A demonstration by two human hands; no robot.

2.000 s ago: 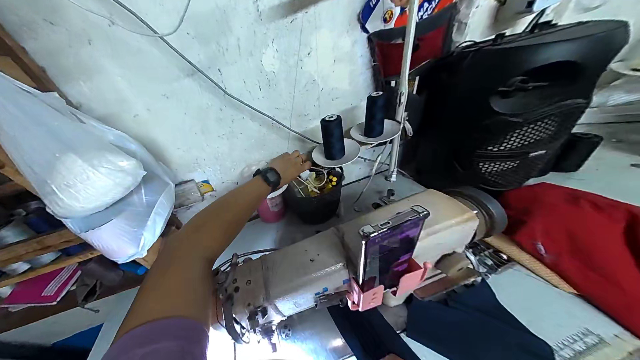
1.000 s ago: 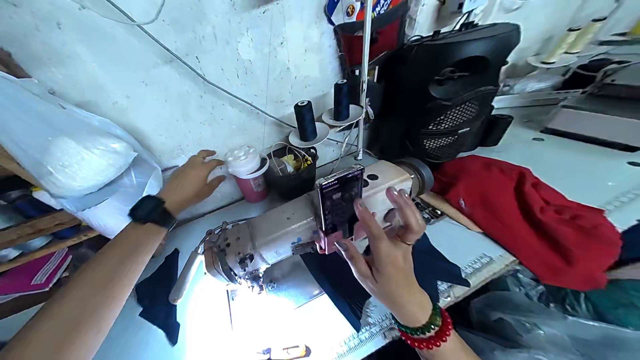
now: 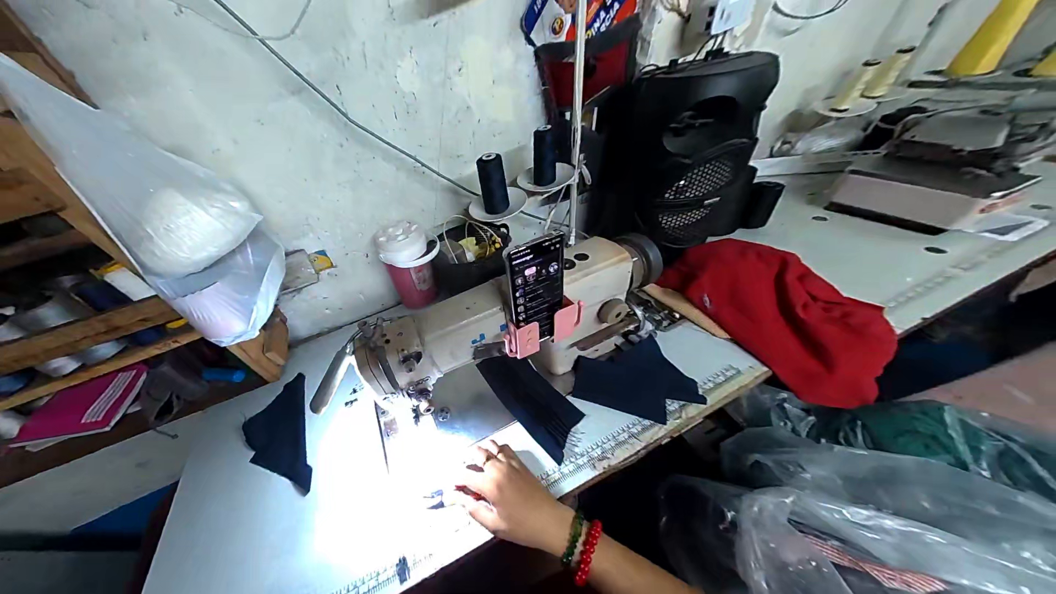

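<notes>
My right hand [image 3: 503, 495], with green and red bead bracelets, reaches over the brightly lit table in front of the sewing machine [image 3: 462, 322]. Its fingertips are near a small red item, lost in the glare, so whether it grips anything is unclear. My left hand is out of view. A smartphone [image 3: 536, 289] stands upright in a pink holder [image 3: 522, 339] on the machine arm. Dark fabric pieces lie left of the machine [image 3: 282, 436], beside its bed [image 3: 536, 408] and further right [image 3: 635, 379].
A pink cup with a white lid [image 3: 408, 264] and a black basket [image 3: 470, 252] stand behind the machine, near dark thread cones [image 3: 492, 186]. Red cloth [image 3: 784, 313] lies right, above plastic bags [image 3: 874, 487]. A black speaker [image 3: 701, 148] stands behind. A white bag [image 3: 181, 214] hangs left.
My left hand, at the basket and then beside the cup earlier, has left the view. My right hand has moved from the phone down to the lit table front.
</notes>
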